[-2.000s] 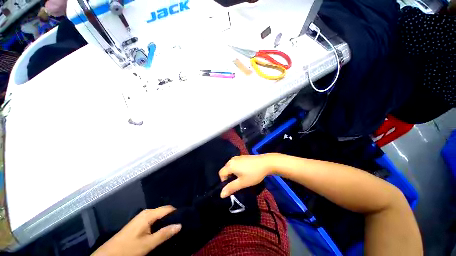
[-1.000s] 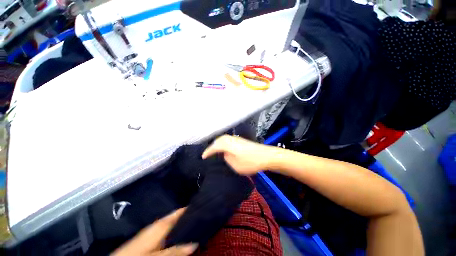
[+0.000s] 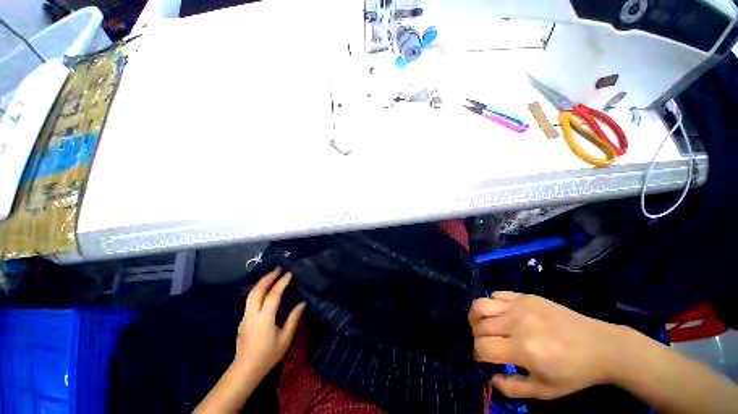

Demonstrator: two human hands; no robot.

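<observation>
A dark pinstriped garment piece (image 3: 388, 307) is spread across my lap over red checked clothing, just below the table's front edge. My left hand (image 3: 267, 323) lies at the piece's left edge, fingers on the cloth beside a small white thread or loop (image 3: 256, 260). Whether it grips the cloth is hard to tell. My right hand (image 3: 538, 344) is closed on the piece's right edge, fingers curled. The fingertips are partly hidden in the dark cloth.
The white table (image 3: 218, 145) holds scissors (image 3: 595, 133), pink and blue snips (image 3: 498, 116) and a tan strip (image 3: 543, 120). The sewing machine's needle area (image 3: 409, 44) is at the back. A white cord (image 3: 647, 190) hangs right. A blue crate (image 3: 57, 356) stands lower left.
The view has turned left. The bunched dark cloth is now spread flat with pinstripes showing. My hands have moved apart to its two sides.
</observation>
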